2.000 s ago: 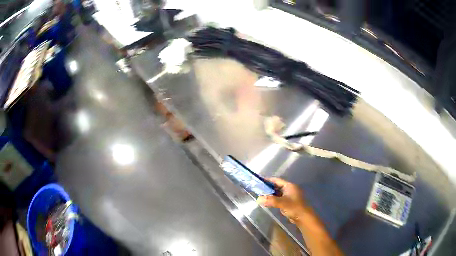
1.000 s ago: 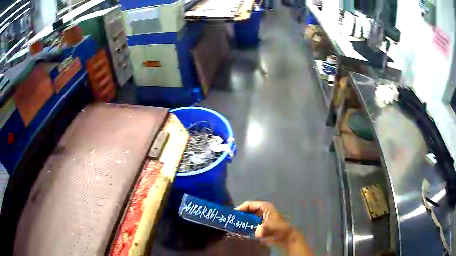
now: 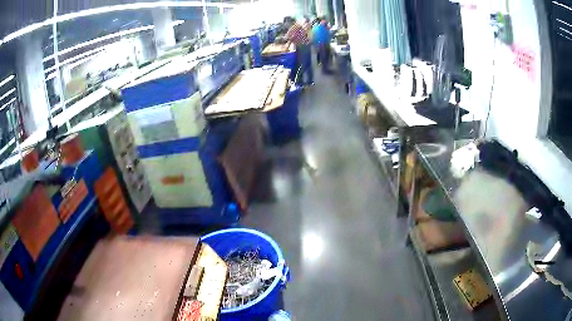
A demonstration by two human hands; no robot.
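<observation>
Neither of my hands is in view. The blue scrap bin point(image 3: 283, 276), holding tangled waste and white scraps, stands low in front of me. The pinkish-brown press cutting pad point(image 3: 135, 273) lies to its left, cut off by the lower edge. The metal-topped bench point(image 3: 451, 188) is at the right. On it lie a crumpled white bundle point(image 3: 464, 159), long black strips point(image 3: 517, 175), a small white piece point(image 3: 533, 213) and part of a pale beige strip point(image 3: 555, 279). A small light-blue shape point(image 3: 280, 316) shows at the bottom edge; I cannot tell what it is.
A shiny floor aisle point(image 3: 332, 207) runs ahead between blue-and-cream presses point(image 3: 175, 178) on the left and the benches on the right. A yellowish block point(image 3: 472, 288) lies on the bench's lower shelf. Two people point(image 3: 321, 37) are far down the aisle.
The view has swung from the bench to the aisle, then lifted further along it. The hand holding the blue box, seen in both earlier frames, is out of the picture.
</observation>
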